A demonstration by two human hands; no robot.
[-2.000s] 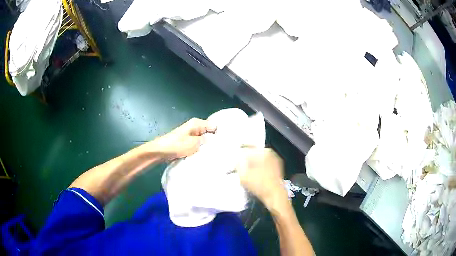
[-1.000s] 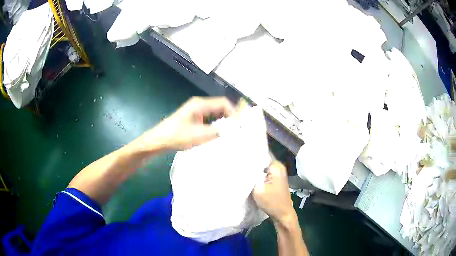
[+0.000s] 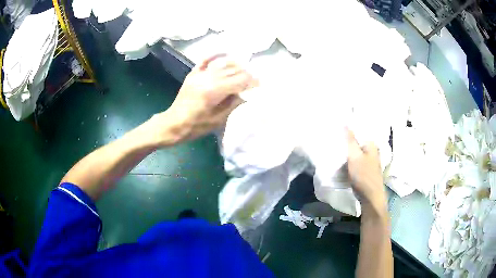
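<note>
A large white cloth piece (image 3: pixel 261 130) hangs between my hands over the near edge of the table, overexposed so its folds barely show. My left hand (image 3: pixel 215 92) is at its upper left corner, fingers curled on it. My right hand (image 3: pixel 365 163) is on its right side, slightly blurred, fingertips lost against white. Behind it, more white cloth (image 3: pixel 326 32) covers the table, and its border with the piece I hold cannot be made out.
Small off-white parts (image 3: pixel 467 201) are heaped at the table's right end. A yellow-framed trolley (image 3: pixel 69 32) with white cloth (image 3: pixel 30 59) stands at upper left. White strips (image 3: pixel 296 217) lie low beside the table. Green floor (image 3: pixel 147 190) shows at left.
The cloth was bunched close to my body; now it is spread wider and further forward, against the table. My left hand moved up and forward, my right hand moved right and up.
</note>
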